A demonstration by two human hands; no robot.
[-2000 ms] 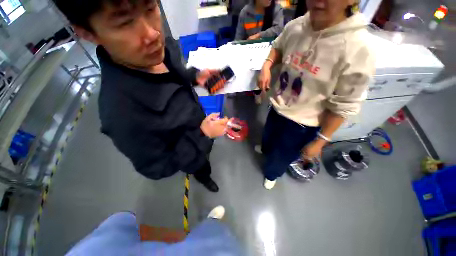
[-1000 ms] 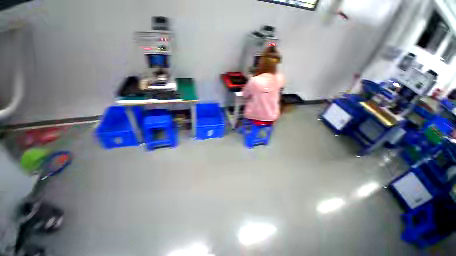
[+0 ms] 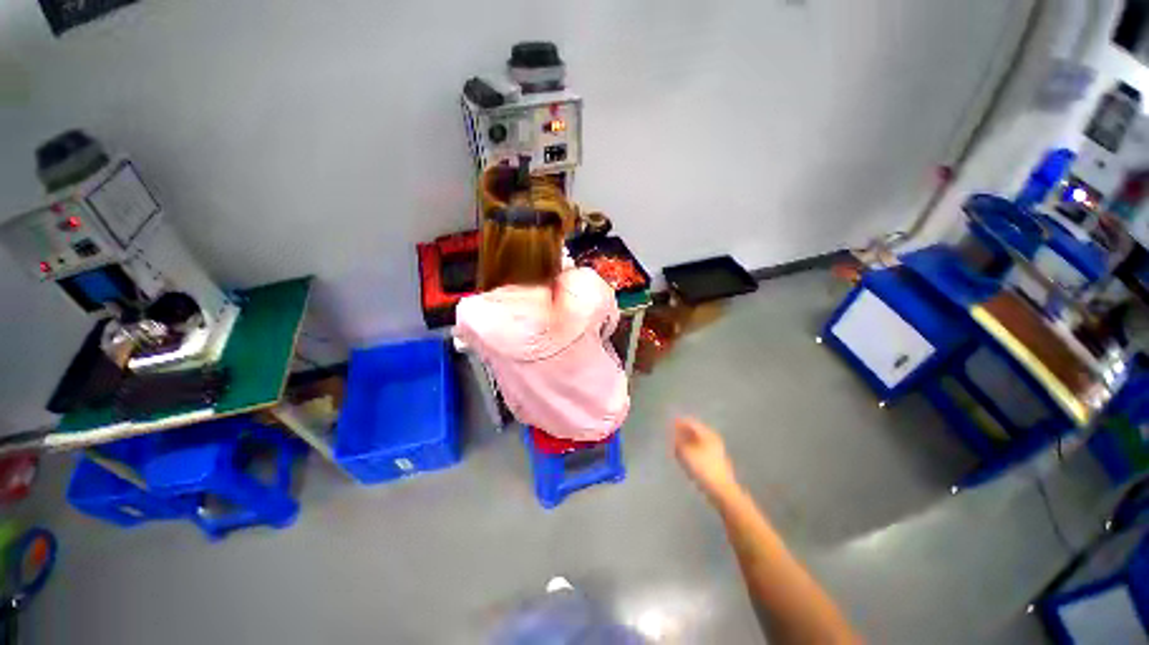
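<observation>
My right hand (image 3: 702, 456) reaches in from the bottom right over the floor. It is small and blurred, seems loosely curled, and touches nothing; no object shows in it. My left hand is out of the picture. Ahead, a person in a pink top (image 3: 554, 353) sits on a blue stool (image 3: 577, 475), back to me, at a light upright crimping machine (image 3: 529, 126) with a lit display. Bright red pieces (image 3: 614, 271) lie in a black tray on the right of the bench. A red tray (image 3: 441, 271) stands on the left. The person's body hides the working area.
A second machine (image 3: 170, 309) stands on a green bench (image 3: 271, 340) at left, with a dark bundle (image 3: 170, 393). A blue crate (image 3: 400, 410) stands between the benches. A black tray (image 3: 709, 279) lies by the wall. A blue-framed bench (image 3: 1033, 359) is at right.
The view has swung from two standing people to the wall benches and come closer to the seated person. My right hand has come into view.
</observation>
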